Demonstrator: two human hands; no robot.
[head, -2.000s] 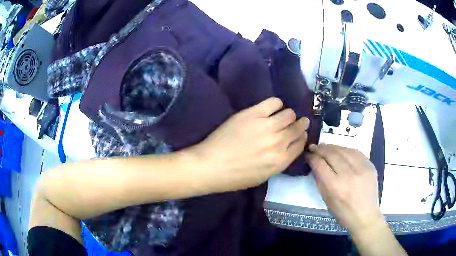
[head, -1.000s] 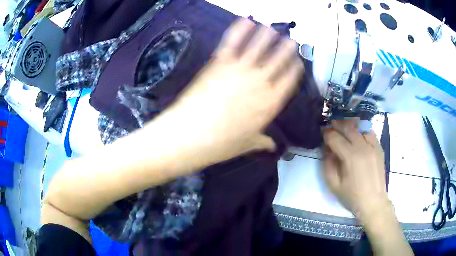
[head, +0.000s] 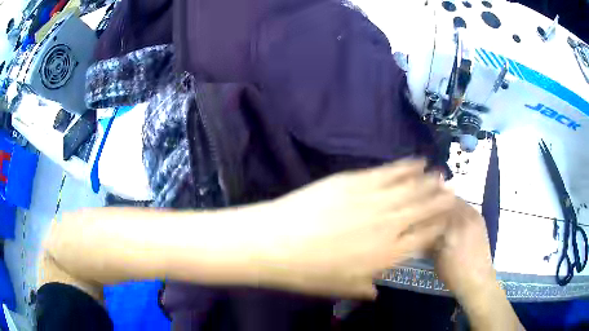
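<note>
The plum garment body (head: 323, 84) lies across the table, its right edge beside the presser foot and needle (head: 434, 106) of the white sewing machine (head: 516, 97). Plaid fleece lining (head: 169, 139) shows at its left. My left hand (head: 394, 226) is blurred, at the garment's lower right edge, its fingers overlapping my right hand. My right hand (head: 462, 236) is just below the needle area, its fingers partly hidden behind my left hand. Whether either hand grips the cloth cannot be told. A narrow plum binding strip (head: 492, 194) lies flat right of the needle.
Black shears (head: 565, 213) lie on the table at the right. A measuring scale (head: 536, 290) runs along the front edge. A grey round-vented unit (head: 61, 61) stands at the left. Blue crates (head: 19, 174) are on the floor at far left.
The garment has been turned or folded over, so the round fleece-lined opening no longer shows. My left hand has moved up, then back down beside my right hand, which has also moved down from the needle.
</note>
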